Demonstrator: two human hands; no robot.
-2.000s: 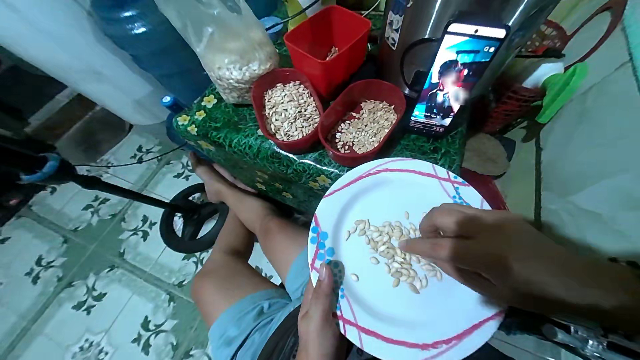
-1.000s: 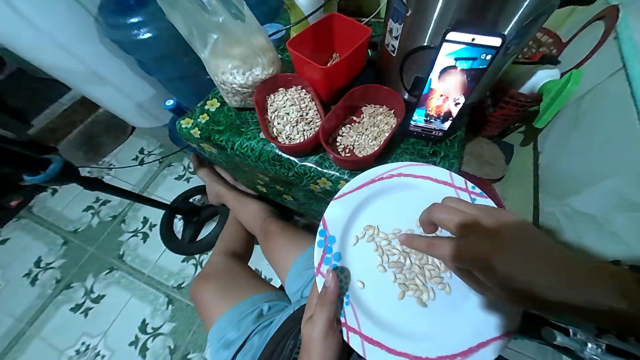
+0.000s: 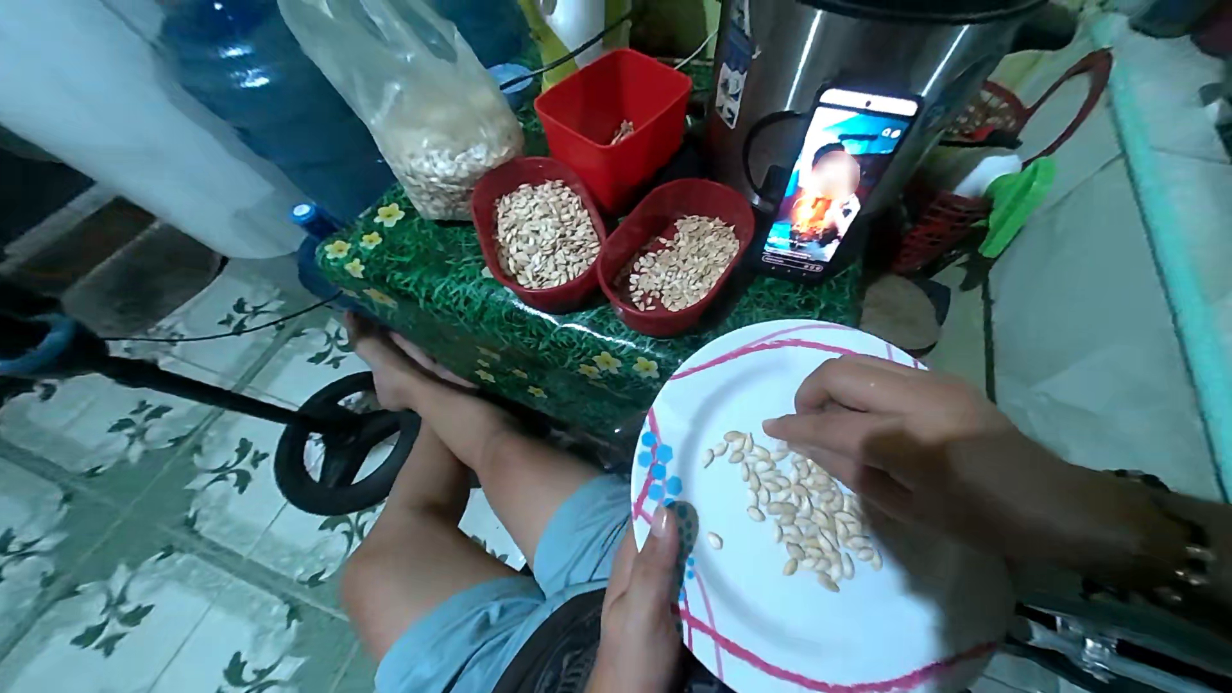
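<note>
A white plate (image 3: 760, 616) with pink lines and blue dots rests over my lap, tilted a little. My left hand (image 3: 647, 606) grips its left rim, thumb on top. Pale shelled-looking seeds (image 3: 804, 510) lie in a loose heap on the plate, one apart near my thumb. Over the heap's upper edge is my right hand (image 3: 885, 443), fingers bent and fingertips close together at the seeds; whether a seed is between them cannot be told. Two dark red bowls, the left (image 3: 547, 236) fuller and the right (image 3: 677, 260) less full, hold similar seeds on the table.
The table has a green grass-print cover (image 3: 433, 279). On it stand a plastic bag of seeds (image 3: 448, 154), a red square container (image 3: 611, 125), a lit phone (image 3: 837, 183) and a large metal vessel (image 3: 770, 67). A black stand with a round base (image 3: 346, 443) is at left.
My right hand has shifted a little over the plate, and the seed heap under it has changed shape, spreading lower. My left hand still holds the rim.
</note>
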